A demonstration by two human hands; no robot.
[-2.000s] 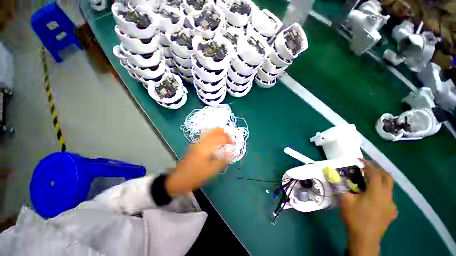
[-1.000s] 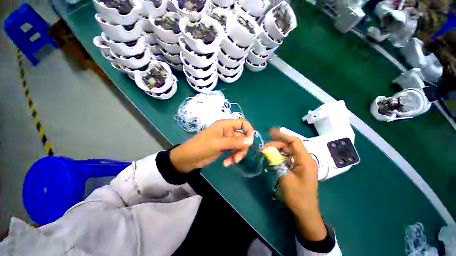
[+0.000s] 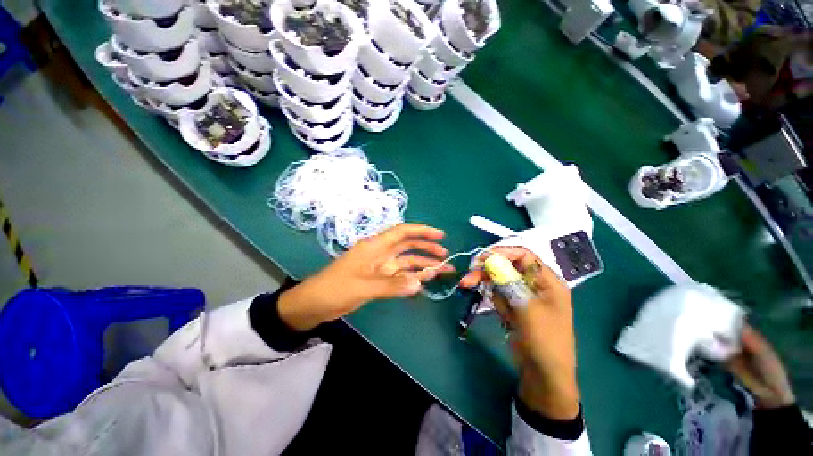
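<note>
My left hand (image 3: 365,276) is beside the pile of thin white rings (image 3: 334,198), its fingers at a single white ring (image 3: 446,270) that loops across to my right hand. My right hand (image 3: 533,312) holds a yellow-handled tool (image 3: 502,269) with silvery wrap; its fingertips are also at the ring. The tool's tip is hidden. The white camera body (image 3: 544,248) with its black lens panel (image 3: 578,256) lies behind my right hand, its cavity mostly covered. Black wire leads (image 3: 471,312) stick out at the hand's left. A white antenna (image 3: 492,226) lies beside the bracket (image 3: 554,200).
Tall stacks of white housing covers (image 3: 312,76) stand upper left. Another person's hand (image 3: 759,367) holds a blurred white part (image 3: 682,329) at lower right, above more white rings (image 3: 713,423). Other camera units (image 3: 682,178) stand at right. A blue stool (image 3: 53,352) is on the floor.
My left hand has moved from the ring pile to my right hand, and a ring now spans both. The camera's lens panel has turned upward. Another person's hand and white part have appeared at lower right.
</note>
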